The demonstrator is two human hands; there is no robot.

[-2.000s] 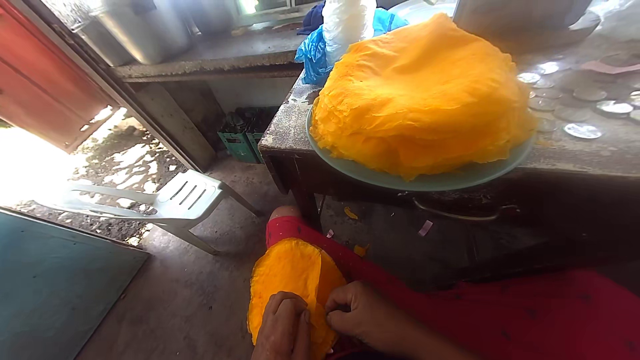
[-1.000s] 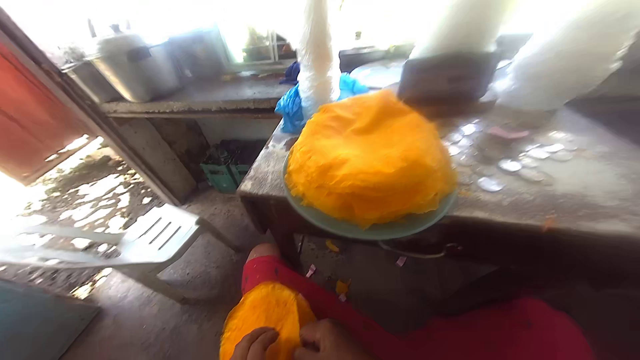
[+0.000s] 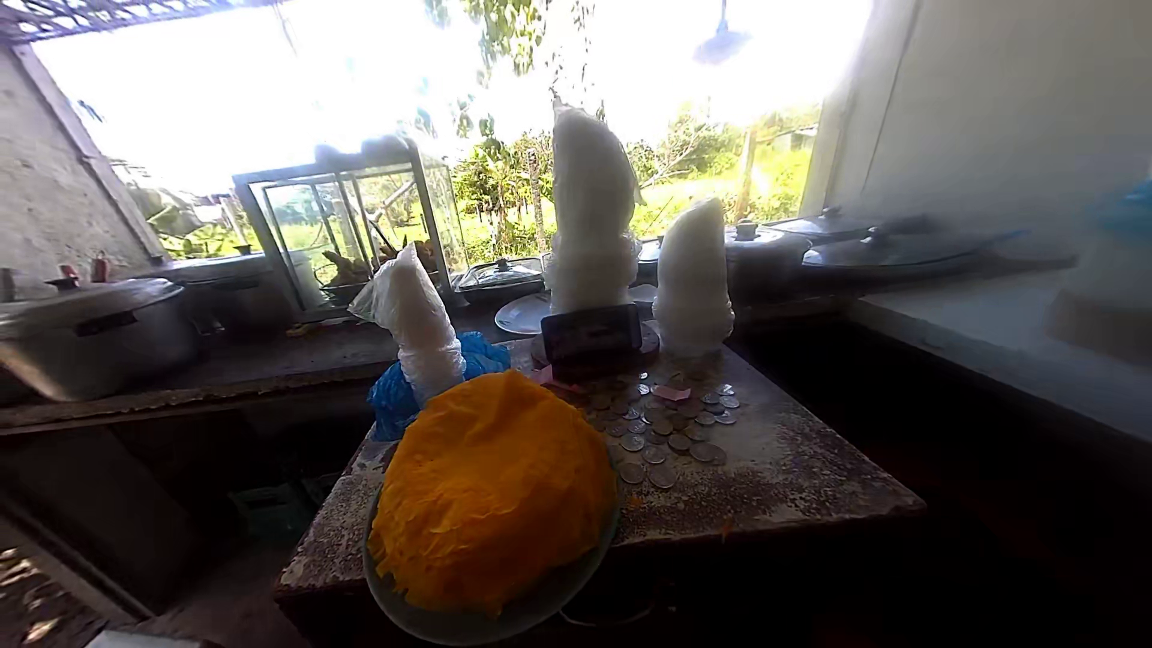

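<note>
Neither of my hands shows in the head view at this moment. A tall heap of thin orange sheets (image 3: 495,490) rests on a round greenish plate (image 3: 450,621) at the near left corner of a worn table (image 3: 810,486). Several coins (image 3: 660,475) lie scattered right of the heap, with a small pink slip (image 3: 670,393) among them. A dark phone (image 3: 592,333) leans upright behind the coins. What the sheets are made of, I cannot tell.
Stacks wrapped in clear plastic (image 3: 589,207) stand at the table's back, another (image 3: 417,324) at its left beside a blue plastic bag (image 3: 392,400). A lidded metal pot (image 3: 99,333) and a glass display case (image 3: 355,225) occupy the left counter. Lidded pans (image 3: 886,250) line the back right.
The view has swung up to the window, and both hands, seen earlier on an orange sheet over the lap, are out of frame. The heap is still on its plate.
</note>
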